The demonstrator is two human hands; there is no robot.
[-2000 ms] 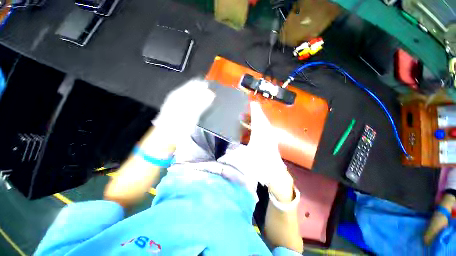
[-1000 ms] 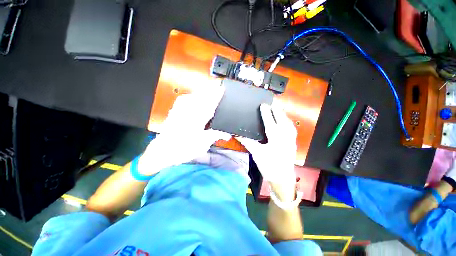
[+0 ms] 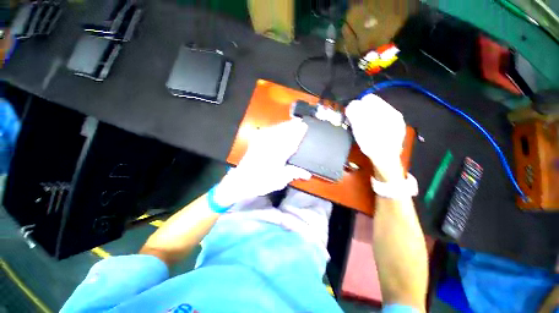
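A flat dark set-top box lies over the orange test fixture board, its far edge against the black connector block. My left gloved hand holds the box at its left side and near edge. My right gloved hand is over the right end of the connector block, where the blue network cable comes in. Its fingers are curled and glare hides what they touch. A tiny dark piece is at the box's right side.
Further set-top boxes stand on the bench to the left. A green pen and a remote control lie to the right, before the orange control box. AV plugs lie behind the board. Another person's blue sleeve shows lower right.
My right hand has moved from the box's right side to the connector block's right end. My left hand stays on the box. The camera view has shifted, showing more boxes at the left.
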